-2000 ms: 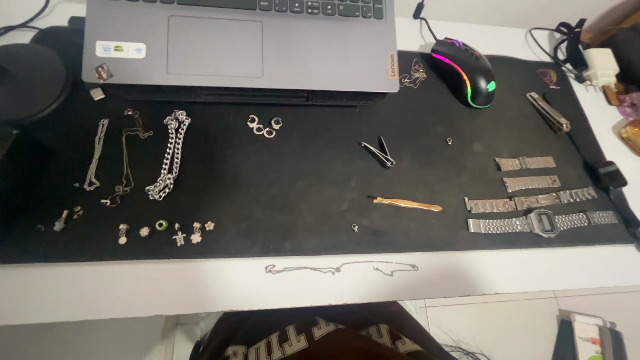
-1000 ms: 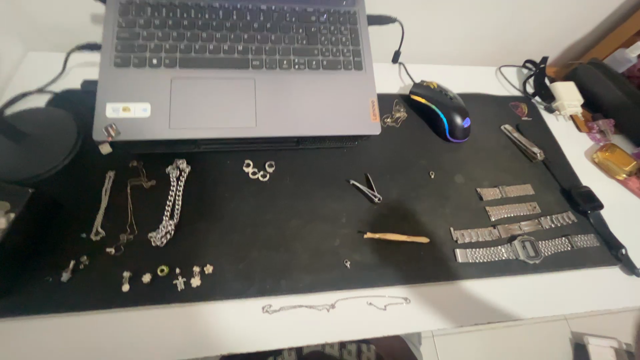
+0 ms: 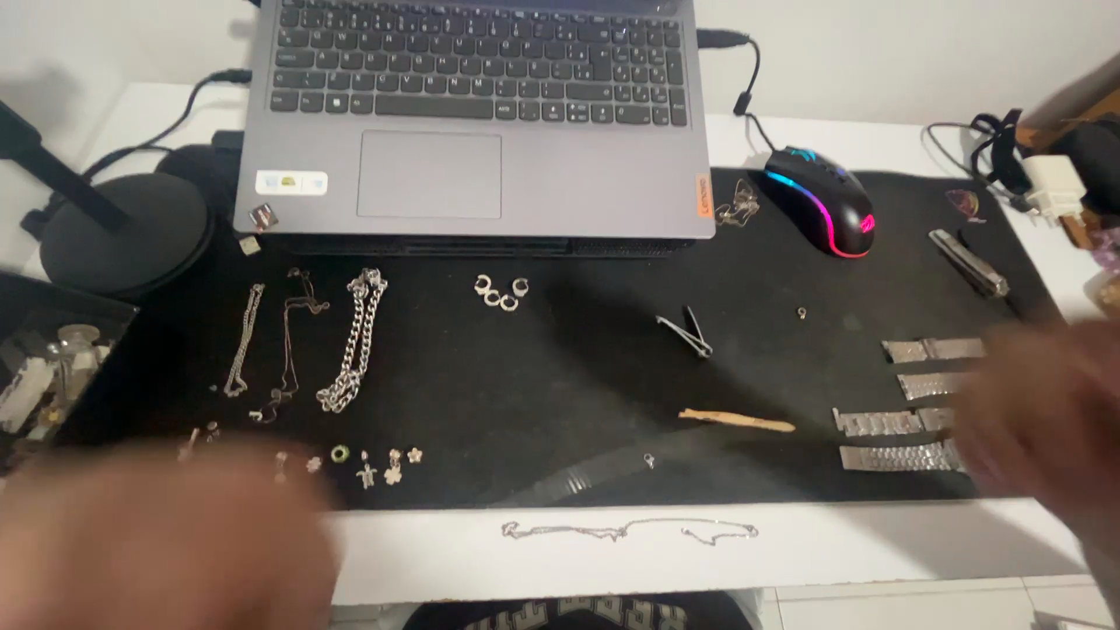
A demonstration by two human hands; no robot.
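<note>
My left hand, blurred and close to the camera, covers the lower left, near several small charms. My right hand, also blurred, hides the right part of several metal watch bands; whether it touches them cannot be told. On the black desk mat lie a thick silver chain, two thinner chains, hoop earrings, an opened nail clipper, a tan slender stick and a small clasp. A fine chain rests on the white desk edge.
A laptop stands at the back, with a lit mouse to its right. Another nail clipper lies at the right. A round black stand base and a dark box of small items are at the left.
Both hands have come into view, the left at the lower left and the right over the watch bands. The view has moved closer.
</note>
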